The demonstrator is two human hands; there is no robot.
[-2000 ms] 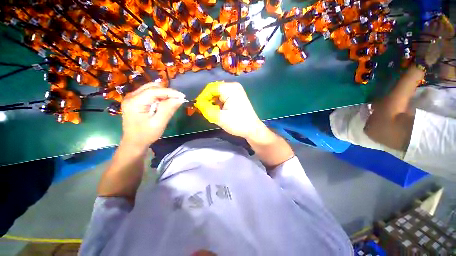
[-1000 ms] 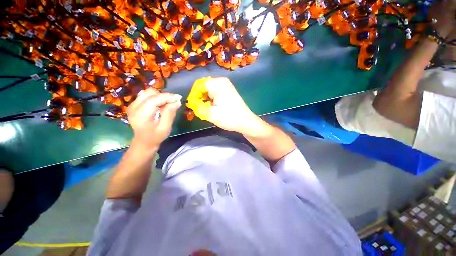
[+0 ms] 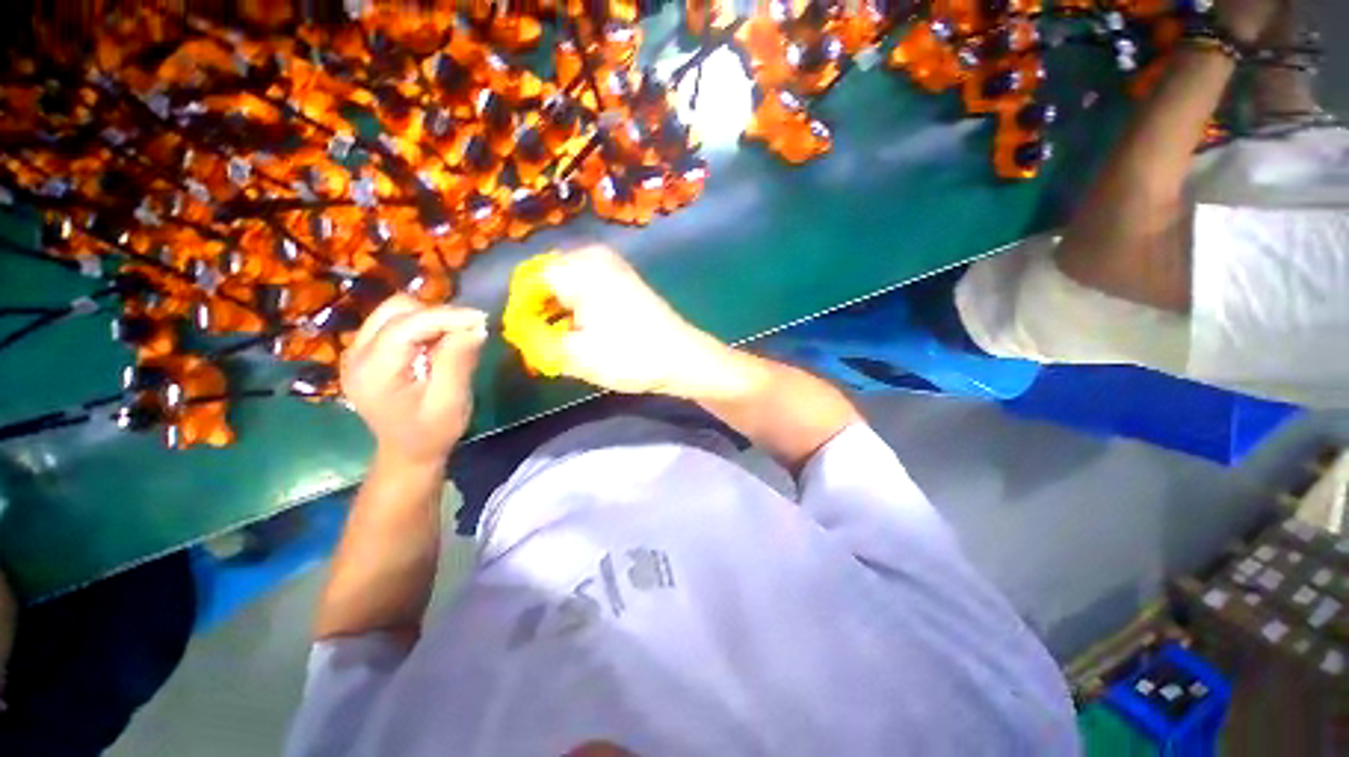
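My left hand (image 3: 411, 382) is pinched at the front edge of the bench, thumb against fingertips. A tiny white piece (image 3: 477, 320), perhaps a connector plug, shows at the fingertips, and another pale spot shows in the curled fingers. My right hand (image 3: 592, 323), with yellow finger cots, is curled just right of it with a small gap between. What the right fingers may hold is hidden. Orange-and-black wired units (image 3: 488, 133) are heaped beyond both hands, with black lead wires and small white labels or connectors among them.
The green bench top (image 3: 829, 222) has its front edge close to my body. A co-worker's arm (image 3: 1147, 192) reaches over the bench at right. Blue bins (image 3: 1169, 414) are below the edge. A divided carton (image 3: 1287, 599) and a blue tray (image 3: 1172, 692) are at lower right.
Both hands have shifted left in the picture, and the bench and heap have shifted too as the view turned. The gap between my fingertips is slightly wider than two seconds ago.
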